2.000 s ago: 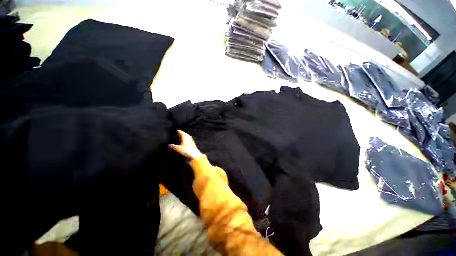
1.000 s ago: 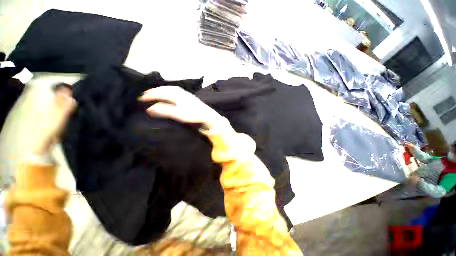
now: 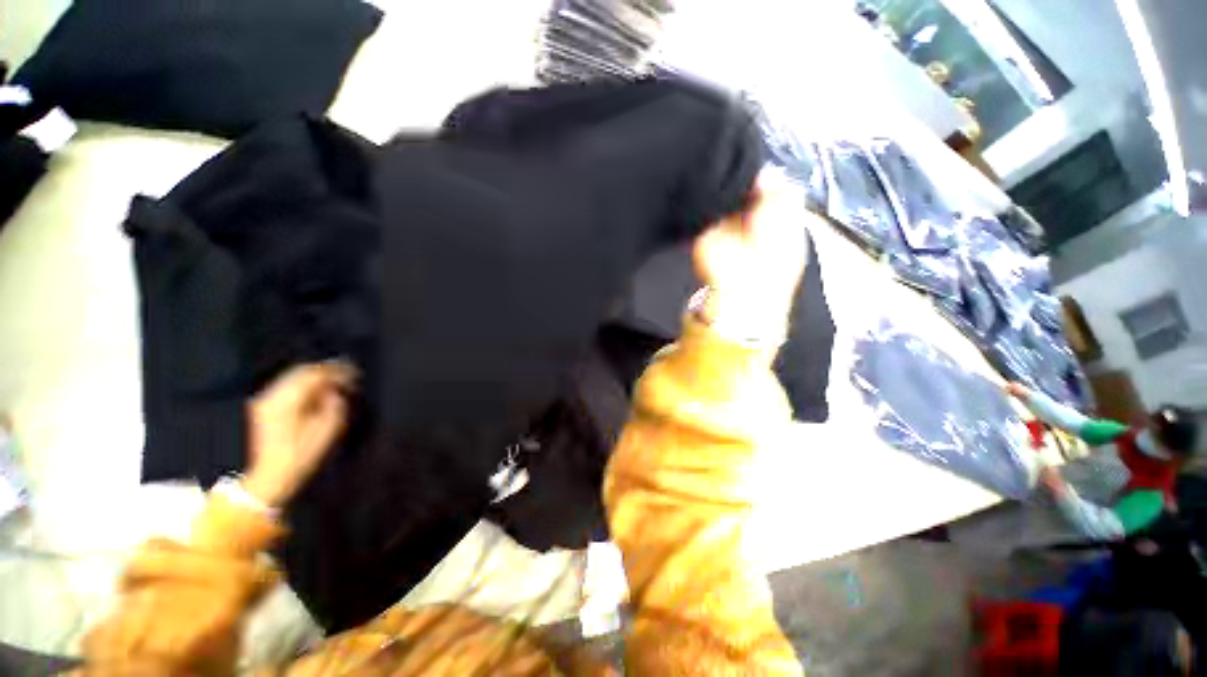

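Note:
A large black coat [image 3: 490,265] lies spread and partly lifted in front of me. My left hand [image 3: 302,426] is on its lower left part, fingers curled on the cloth. My right hand [image 3: 755,251] is raised at its upper right edge and grips the cloth there; it is blurred. A small white tag [image 3: 508,474] hangs at the coat's lower middle. Another black garment part [image 3: 810,331] shows under and behind my right hand; whether it belongs to the same coat I cannot tell.
A folded black garment [image 3: 199,60] lies at the upper left. A stack of bagged garments [image 3: 602,40] stands at the back. Bagged garments [image 3: 913,199] run along the right side, with a single one [image 3: 927,403] nearer. A person [image 3: 1138,463] and a red stool [image 3: 1019,635] are at right.
My right hand has swung right and up, drawing the coat's upper part out to the right. My left hand has moved right and down onto the coat.

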